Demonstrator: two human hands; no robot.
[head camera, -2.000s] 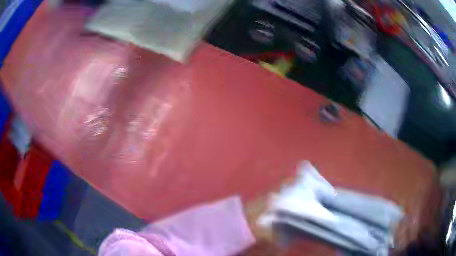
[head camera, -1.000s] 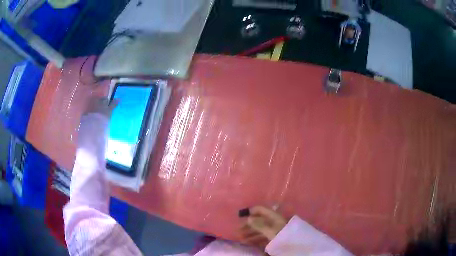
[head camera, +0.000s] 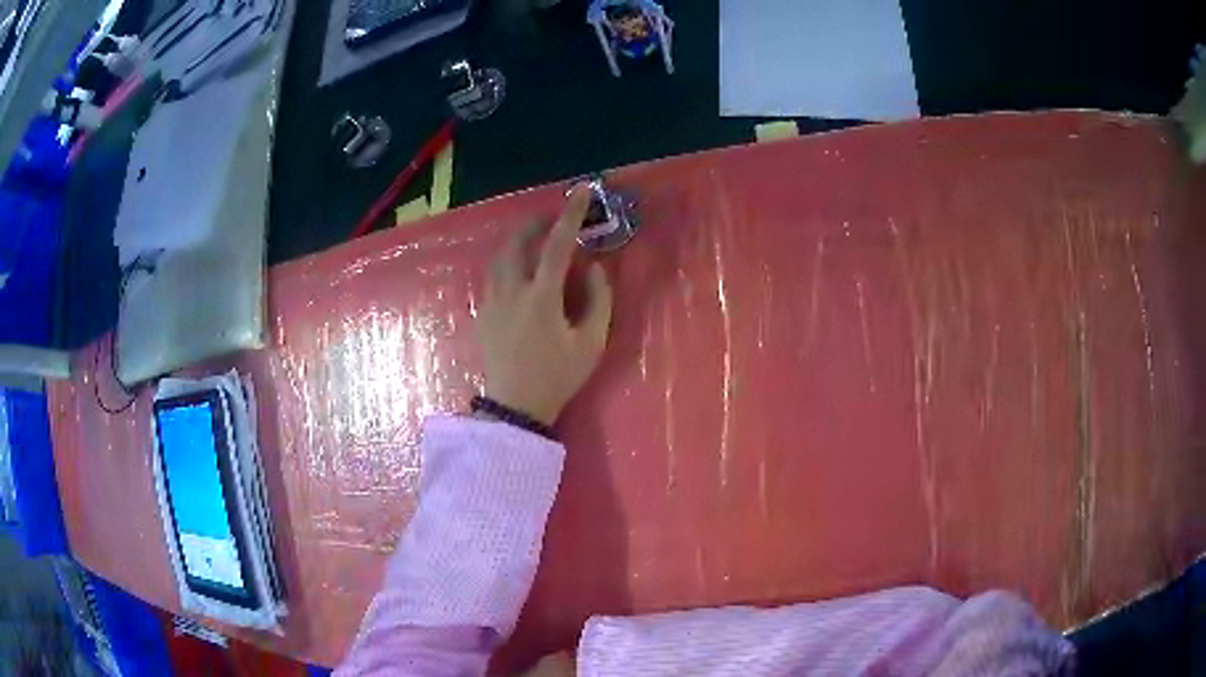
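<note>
My left hand, bare with a dark beaded bracelet, reaches over the orange bench covering. Its index fingertip touches or overlaps a small shiny metal-and-clear fixture near the bench's far edge; the thumb is apart. My right hand is barely visible at the bottom edge, beside the pink striped sleeve; its fingers and anything in it are hidden. A black-bordered tablet with a lit blue screen lies on white sleeves at the left.
The black mat along the far side bears two more shiny fixtures, a red strip, a small blue device, a white sheet and a dark slab. A pale folder lies far left; blue bins stand beside the bench.
My left hand has moved from the tablet right to the metal fixture. My right hand, which held a small black item, is now mostly out of view. The view has turned; the tablet appears further left.
</note>
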